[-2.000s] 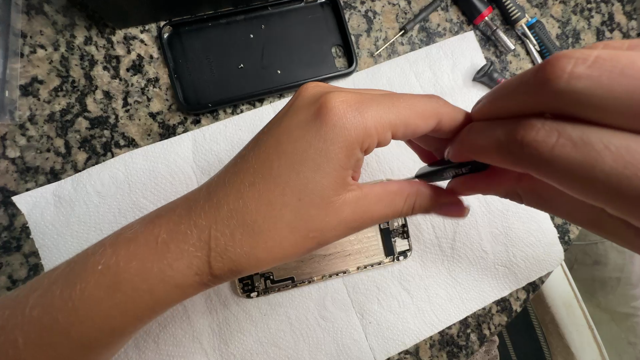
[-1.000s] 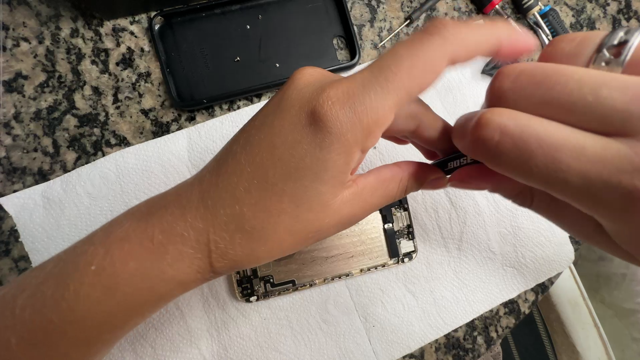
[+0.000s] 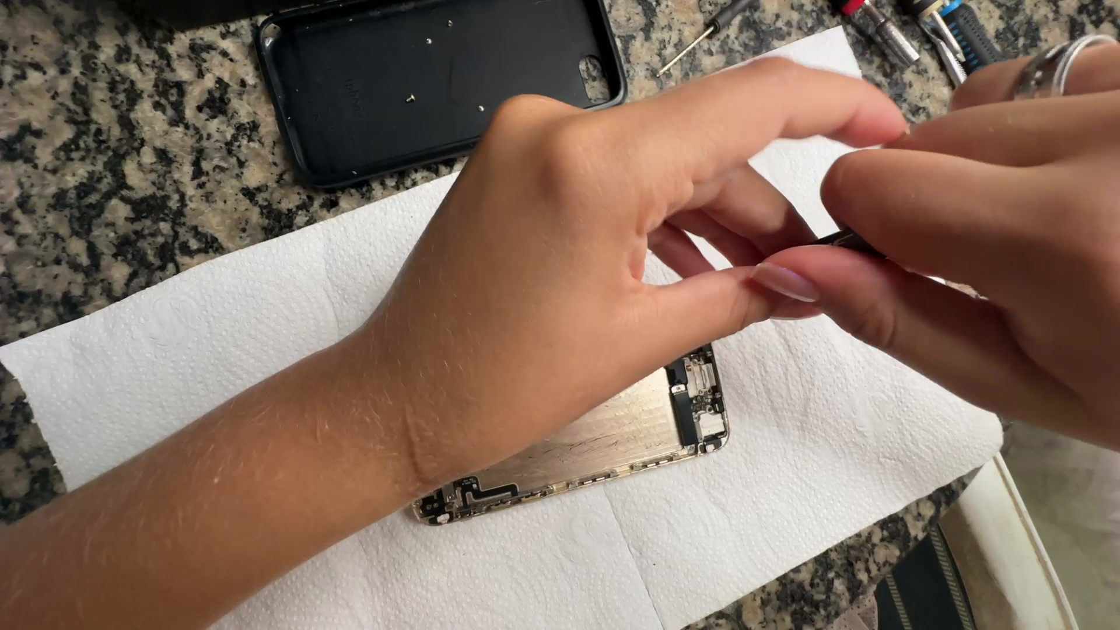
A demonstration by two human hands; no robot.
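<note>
A small black part (image 3: 849, 241) shows between the fingertips of my right hand (image 3: 980, 227), which wears rings. Its full shape is hidden by the fingers. My left hand (image 3: 612, 210) reaches in from the left, its thumb meeting the right thumb beside that part and its index fingertip at the right hand's fingers. Whether the left fingers also grip the part is unclear. Under the left hand lies an opened smartphone housing (image 3: 604, 429) with a bare metal back, small circuit parts and a black flex cable, partly covered by the hand.
White paper towel (image 3: 219, 289) spreads under the housing on a speckled granite counter (image 3: 114, 166). Behind it lies a black phone case (image 3: 376, 87) holding several tiny screws. A thin screwdriver (image 3: 691, 48) and more tools (image 3: 884, 31) lie at the upper right. A pale edge (image 3: 1006, 525) stands lower right.
Both hands have stayed close together around the small black part. The left index finger, raised and blurred a second ago, now touches the right hand's fingers. The black part is more covered by the right fingers.
</note>
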